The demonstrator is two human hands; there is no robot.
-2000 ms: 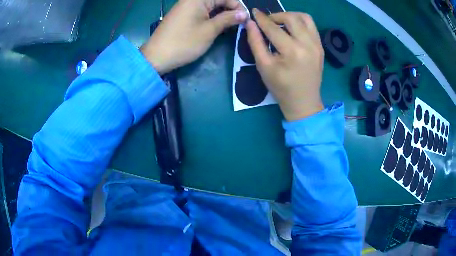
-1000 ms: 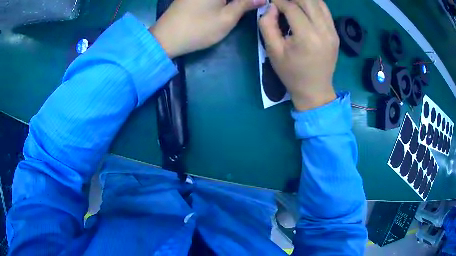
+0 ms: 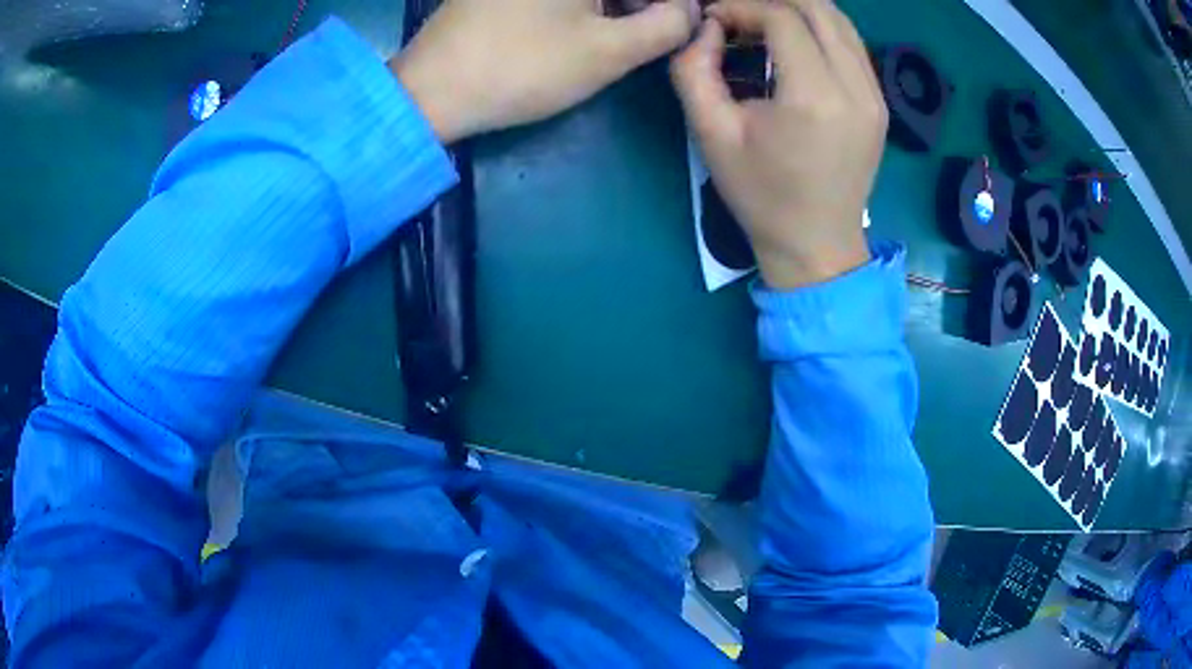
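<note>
My left hand (image 3: 523,59) and my right hand (image 3: 797,131) meet at the top edge of the view. Their fingertips are pinched together around a small dark piece that is mostly hidden; I cannot tell what it is. A white backing sheet with black pads (image 3: 719,248) lies under my right hand, largely covered by it. Something dark also shows between the thumb and fingers of my right hand.
Several black blower fans (image 3: 1004,299) lie to the right, with two smaller pad sheets (image 3: 1061,416) in front. A long black screwdriver-like tool (image 3: 438,301) lies at centre left. A fan with a blue-silver label (image 3: 205,99) and clear plastic (image 3: 92,26) are at left.
Both hands have moved slightly right and up in the view, their fingertips still together. The backing sheet shows less from under my right hand, and a dark piece now shows at the fingertips.
</note>
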